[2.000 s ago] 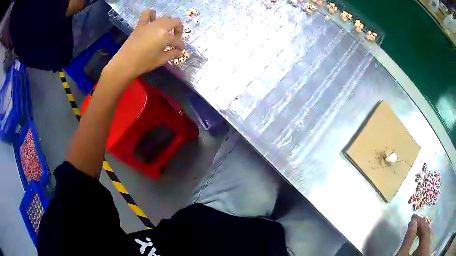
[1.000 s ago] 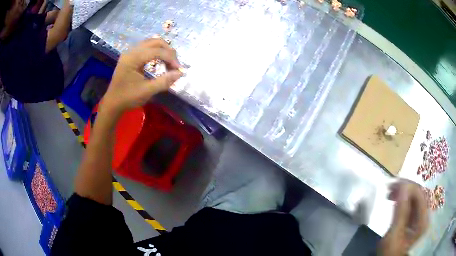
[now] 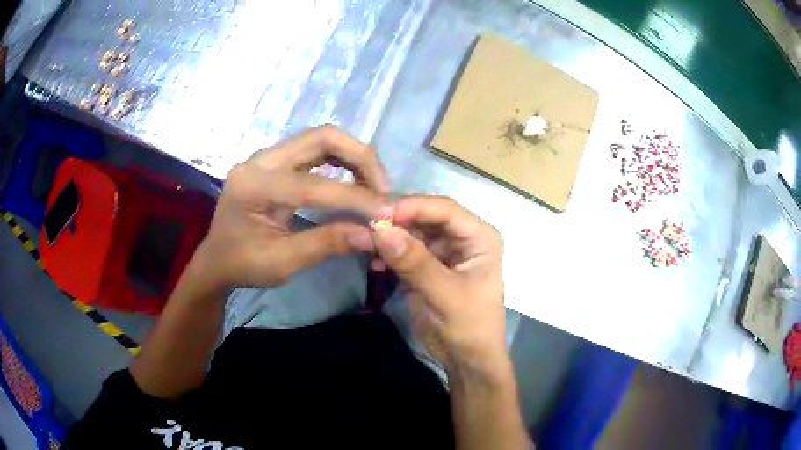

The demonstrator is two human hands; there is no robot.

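Observation:
My left hand (image 3: 285, 211) and my right hand (image 3: 448, 264) meet in front of my body, over the table's near edge. A tiny cream piece (image 3: 382, 225) is pinched between the fingertips of both hands. The fingers hide most of it. A tan cardboard glue pad (image 3: 492, 110) lies behind my hands, with a white glue dab (image 3: 534, 126) and dark marks around it. Red-and-white pieces (image 3: 652, 167) lie in a loose pile right of the pad. A smaller pile of mixed cream and red pieces (image 3: 665, 243) lies nearer.
Joined figures (image 3: 114, 61) stand on the clear plastic tray (image 3: 220, 79) at left. A red stool (image 3: 88, 237) bears a dark phone (image 3: 61, 211). A second glue pad (image 3: 762, 294) and red parts (image 3: 793, 352) are at far right. A blue crate (image 3: 26, 378) is at lower left.
The view has swung right. My left hand has left the figures at the tray, my right hand has left the piles, and both are now together on a small piece.

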